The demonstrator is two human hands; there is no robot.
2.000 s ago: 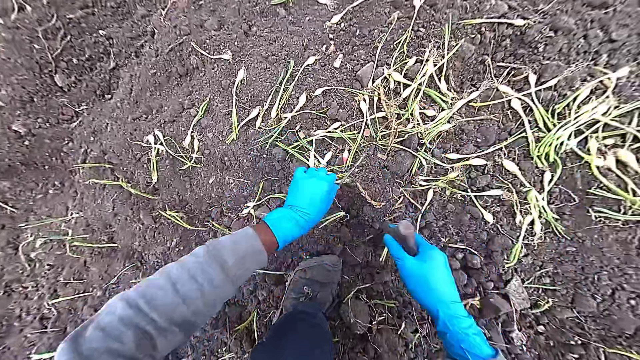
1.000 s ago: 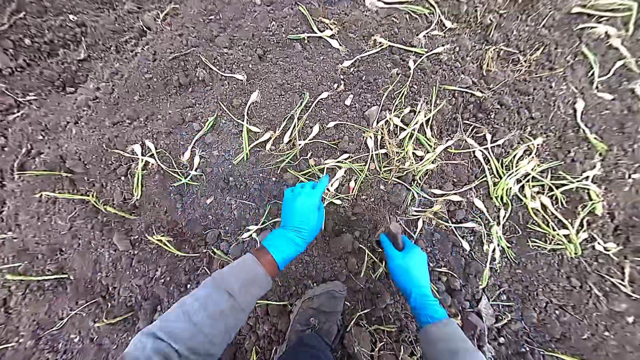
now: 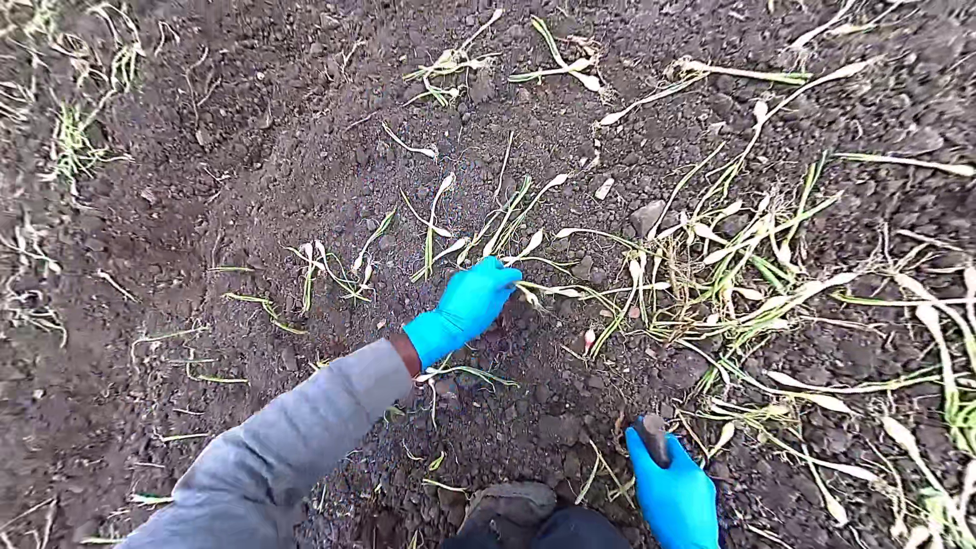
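Observation:
My left hand (image 3: 469, 305), in a blue glove, has its fingers closed at the near side of several pale bulbs with green stems (image 3: 507, 229). A bulb plant (image 3: 560, 290) lies at its fingertips; whether the fingers grip it, I cannot tell. Lower right, my right hand (image 3: 675, 488), also gloved in blue, is wrapped around a short dark tool handle (image 3: 653, 438); the rest of that tool is hidden. Between and beyond the hands, a tangled heap of bulb plants (image 3: 717, 282) spreads over the dark soil.
Green shoots stand in the soil at left, such as one slanting shoot (image 3: 267, 305). More uprooted plants (image 3: 72, 145) lie at the upper left. My shoe (image 3: 509, 507) rests at the bottom centre. A small stone (image 3: 646, 216) sits beside the heap.
Both hands were nearer each other a second ago; the gap between them has widened. The view has shifted. The right hand holds the tool handle throughout.

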